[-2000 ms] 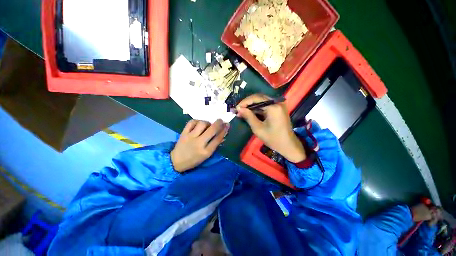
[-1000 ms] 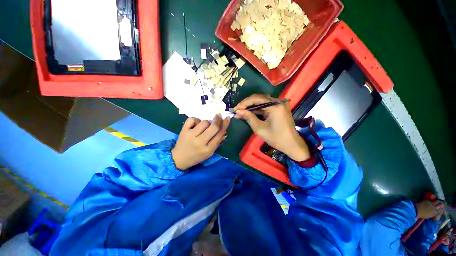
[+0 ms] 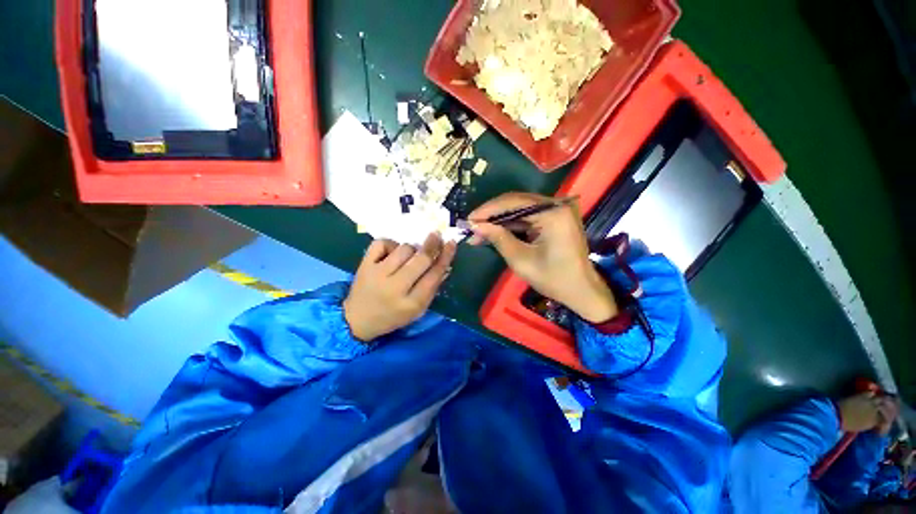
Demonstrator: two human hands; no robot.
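Observation:
My right hand [image 3: 542, 251] holds dark tweezers [image 3: 532, 211] like a pen, their tips at the lower right corner of a white sheet [image 3: 357, 186]. My left hand [image 3: 397, 286] has its fingertips on the sheet's lower edge, close to the tweezer tips. Whether it pinches a small part there cannot be told. Small modules [image 3: 437, 151], pale and dark with thin black leads, lie heaped on and beside the sheet. The tweezer tips are too small to show what they grip.
A red parts bin [image 3: 552, 151] of cream pads stands above the pile. Red-orange fixtures with tablets lie at left [image 3: 201, 186] and at right [image 3: 728, 115], the right one partly under my forearm. Another person's hand [image 3: 864, 412] shows at lower right. A cardboard box [image 3: 80, 221] stands at left.
The view has shifted slightly, so the bench items sit a little further left. My hands stay at the sheet's lower edge, with only small finger movements.

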